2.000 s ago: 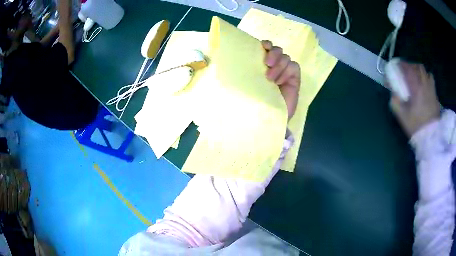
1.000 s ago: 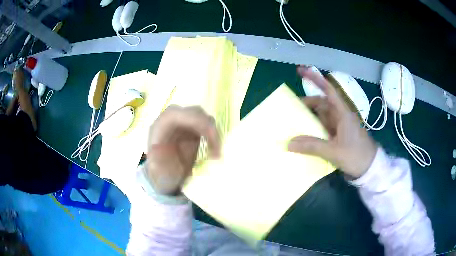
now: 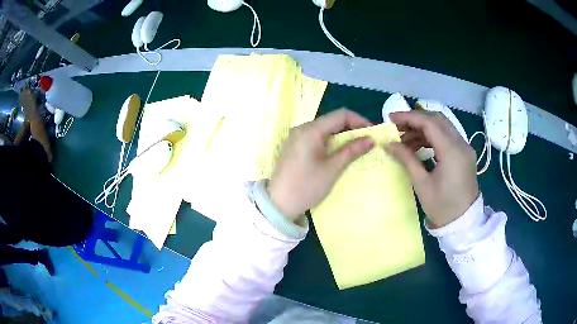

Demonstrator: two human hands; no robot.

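Note:
A pale yellow backing sheet [image 3: 373, 221] hangs from both hands at the centre. My left hand [image 3: 316, 161] pinches its top edge between thumb and fingers. My right hand [image 3: 440, 161] is at the sheet's top right corner, thumb and fingers close together; any sticker there is too small to tell. A thick stack of yellow sheets [image 3: 247, 107] lies left of my hands. White corded units lie behind and beside my right hand, one partly hidden by it; another white unit [image 3: 506, 120] stands clear at the right, its cord trailing down.
More units lie on the left sheet pile [image 3: 152, 158], with a yellow-faced unit [image 3: 128, 118] beside it. A grey rail [image 3: 373, 69] crosses behind, with units on the dark conveyor beyond. A white bottle with a red cap [image 3: 68, 95], a person in black and a blue stool [image 3: 114, 247] are at left.
The sheet has turned more upright. My left hand has moved right onto its top edge, and my right hand has closed in at its top corner.

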